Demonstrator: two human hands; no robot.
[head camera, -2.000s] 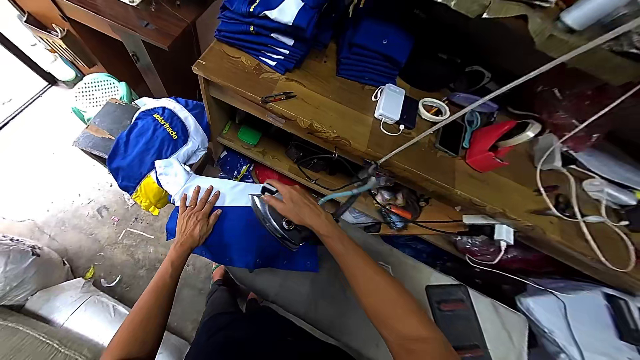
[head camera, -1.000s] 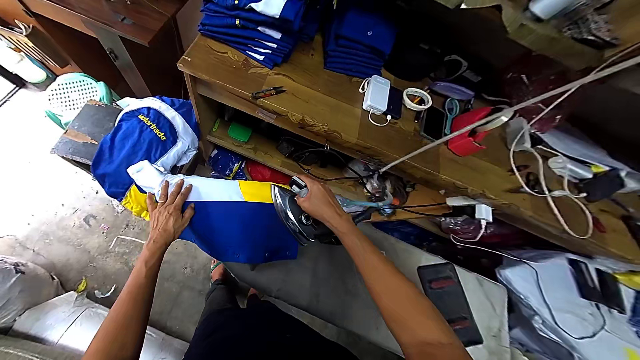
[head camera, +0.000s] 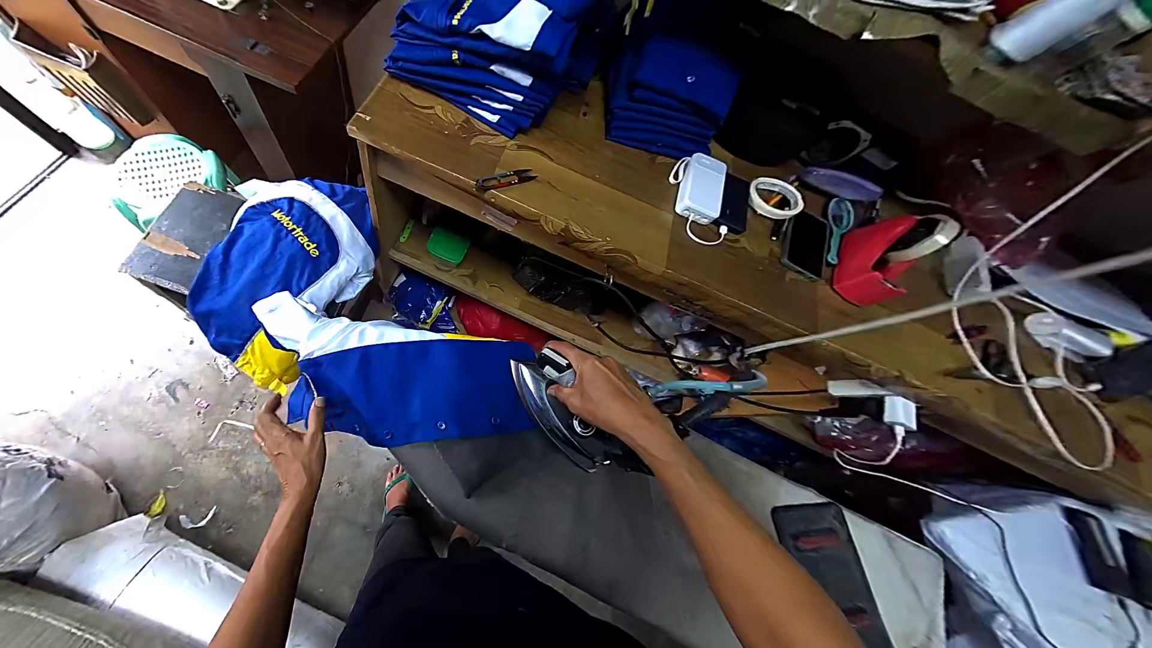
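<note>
A blue and white shirt (head camera: 414, 387) with a yellow strip lies on the grey ironing surface (head camera: 558, 513), its left end hanging past the edge. My right hand (head camera: 598, 387) grips the handle of a clothes iron (head camera: 562, 423), whose soleplate edge meets the right end of the blue cloth. At the shirt's lower left corner, my left hand (head camera: 292, 441) pinches the cloth between thumb and fingers. Beyond it, another blue and white garment (head camera: 261, 261) with yellow lettering is heaped over a dark box-like stand (head camera: 171, 243).
A wooden cabinet (head camera: 576, 207) runs along the far side, bearing folded blue garments (head camera: 477, 63), thread snips (head camera: 506, 180), a power bank (head camera: 702, 189) and a tape roll (head camera: 776, 198). The iron's cord passes near its lower shelf. Plastic-wrapped bundles (head camera: 153, 576) lie at lower left.
My left hand has moved from flat on the shirt to its lower left corner. The shirt's white part now shows narrower, with more blue facing up. The iron stays in my right hand.
</note>
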